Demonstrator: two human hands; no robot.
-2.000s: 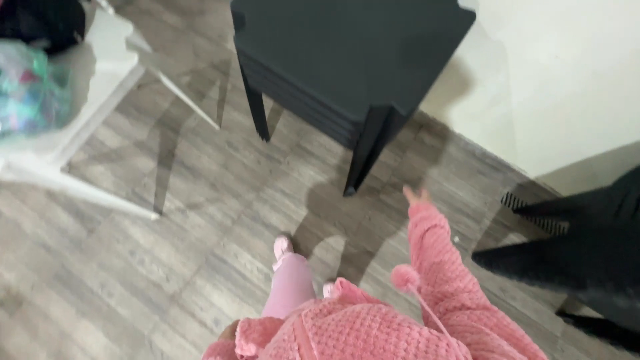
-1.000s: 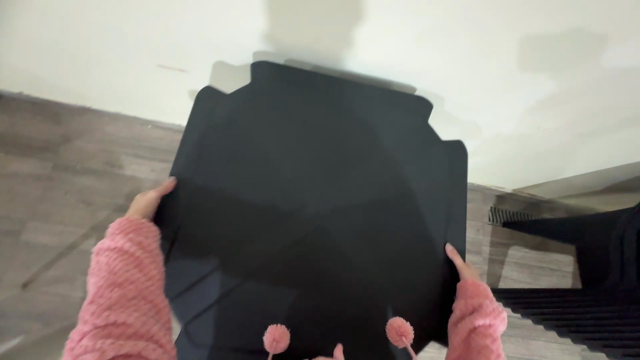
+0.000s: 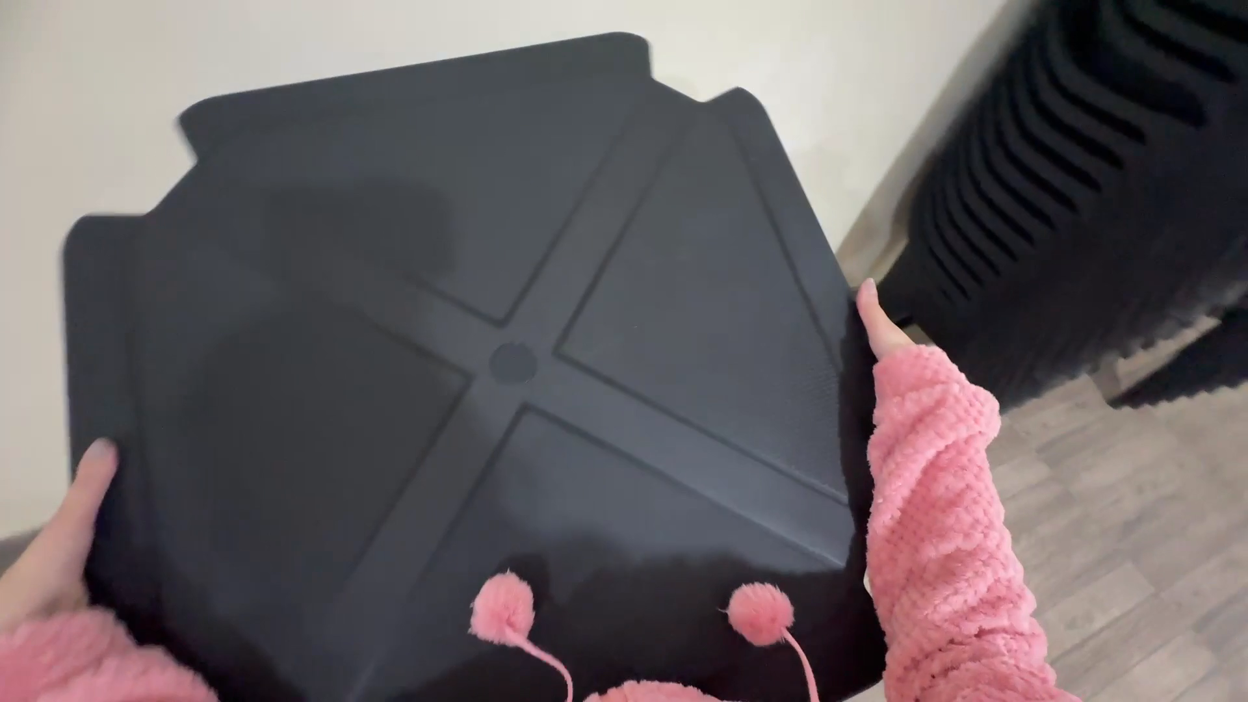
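Observation:
A black plastic stool seat panel (image 3: 682, 263) with cut-in corners fills the middle of the head view, tilted, with a cross-shaped relief and a round spot at its centre. My left hand (image 3: 73, 526) grips its left edge, the thumb lying on the face. On the opposite side my right hand (image 3: 882, 317) holds the right edge, thumb at the rim. The other fingers of both hands are hidden behind the panel. Whether legs or further stools lie beneath it cannot be seen.
A tall stack of black ribbed plastic chairs or stools (image 3: 1063, 195) stands at the right, close to my right hand. The pale wall (image 3: 390, 39) rises behind the panel. Grey wood-look flooring (image 3: 1102, 546) shows at the lower right. Two pink pompoms hang over the panel's near part.
Two seconds ago my right hand was beside the stacked black stools, holding nothing. A second ago both hands were on the black panel; now it is turned and spans more of the view. The view has moved greatly.

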